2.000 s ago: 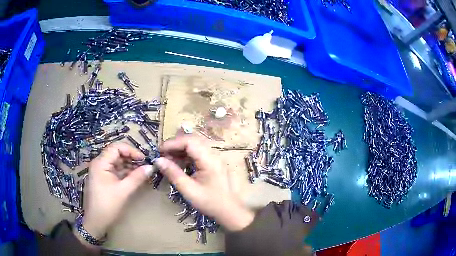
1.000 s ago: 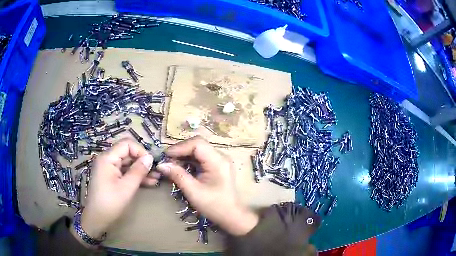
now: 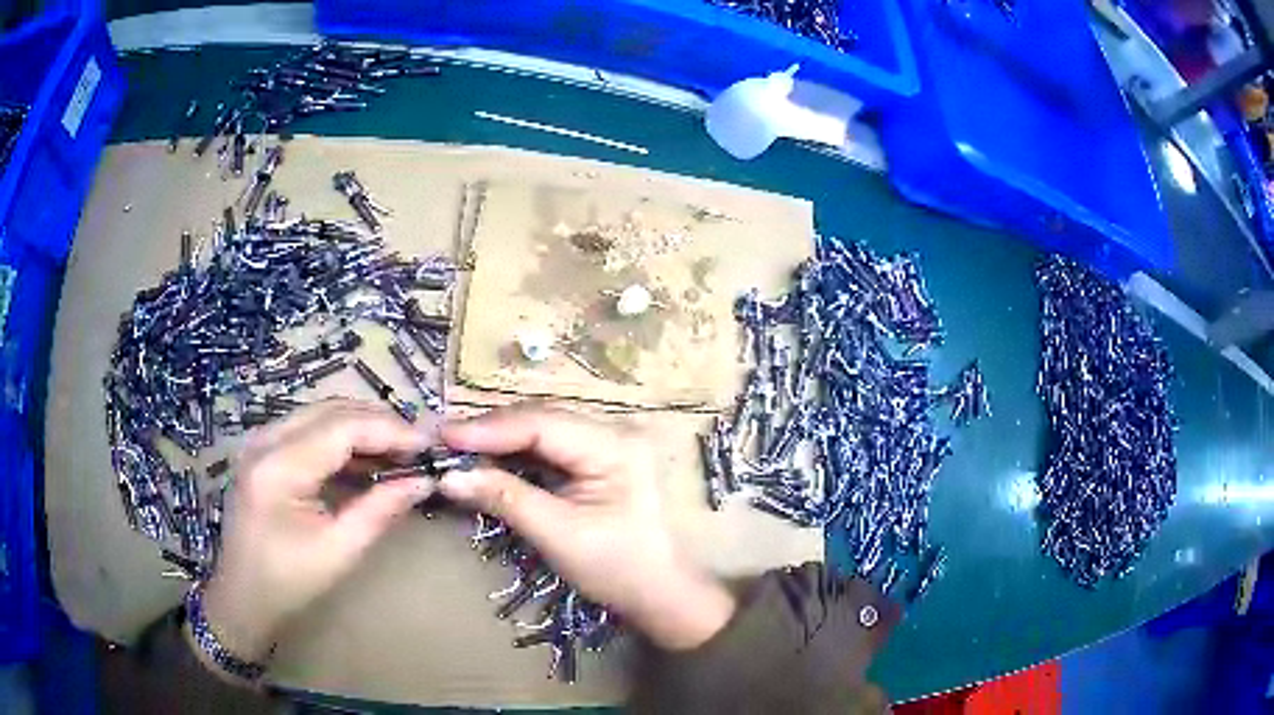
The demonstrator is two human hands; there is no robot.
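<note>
My left hand (image 3: pixel 315 510) and my right hand (image 3: pixel 580 510) meet over the tan cardboard sheet (image 3: pixel 377 615). Their fingertips hold a small dark metal part (image 3: pixel 436 465) between them, lying roughly level. The fingers cover much of it, and no stick shows clearly in my fingertips. The left heap of parts (image 3: pixel 238 314) lies beside and above my left hand. The middle heap (image 3: pixel 552 608) is partly under my right hand. The stained pad (image 3: pixel 489 266) lies above my hands, with two whitish blobs, one (image 3: pixel 633 299) near its middle and one (image 3: pixel 535 344) lower left.
The right heap (image 3: pixel 852 405) crosses the cardboard's right edge. A far-right heap (image 3: pixel 1107 419) lies on the green surface. Upper-left parts (image 3: pixel 328 77), a pale thin rod (image 3: pixel 562 133) and a white squeeze bottle (image 3: pixel 750 115) lie behind. Blue bins (image 3: pixel 1034 154) stand along the back and left.
My left hand has turned flatter, its fingers now pointing more to the right. The held part now lies roughly level between the fingertips. The heaps look unchanged; the view has shifted slightly.
</note>
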